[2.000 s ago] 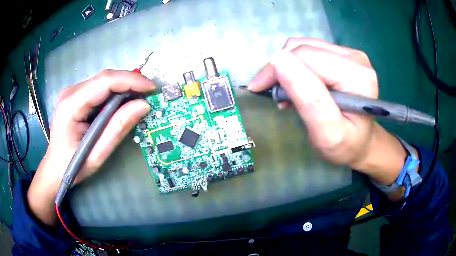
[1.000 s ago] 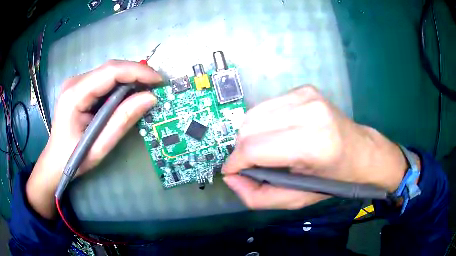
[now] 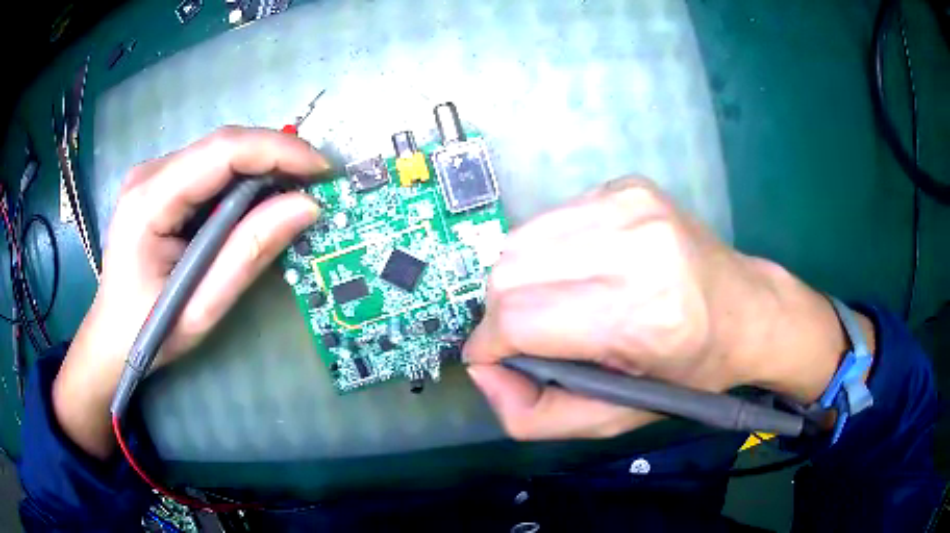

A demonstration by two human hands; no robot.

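Observation:
The green circuit board (image 3: 401,245) is component side up over the pale pad. Its metal can (image 3: 467,175), yellow jack (image 3: 413,169) and black main chip (image 3: 401,269) show. My left hand (image 3: 198,219) holds the board's upper left corner and the red test probe (image 3: 172,302), whose tip points up beyond the board. My right hand (image 3: 625,302) holds the grey black-lead probe (image 3: 656,394). Its fingertips are at the board's lower right edge and hide that corner and the probe tip; I cannot tell whether the tip touches.
The pale pad (image 3: 625,94) lies on the green mat (image 3: 802,135). Tweezers (image 3: 75,198) and wires lie at the left. Small parts (image 3: 245,13) lie at the far left edge. A black cable (image 3: 885,125) curves at the right. More board parts show at the lower left.
My right hand with its probe has moved from right of the metal can down to the board's lower right edge. Since one second ago, the board and both hands have shifted only slightly.

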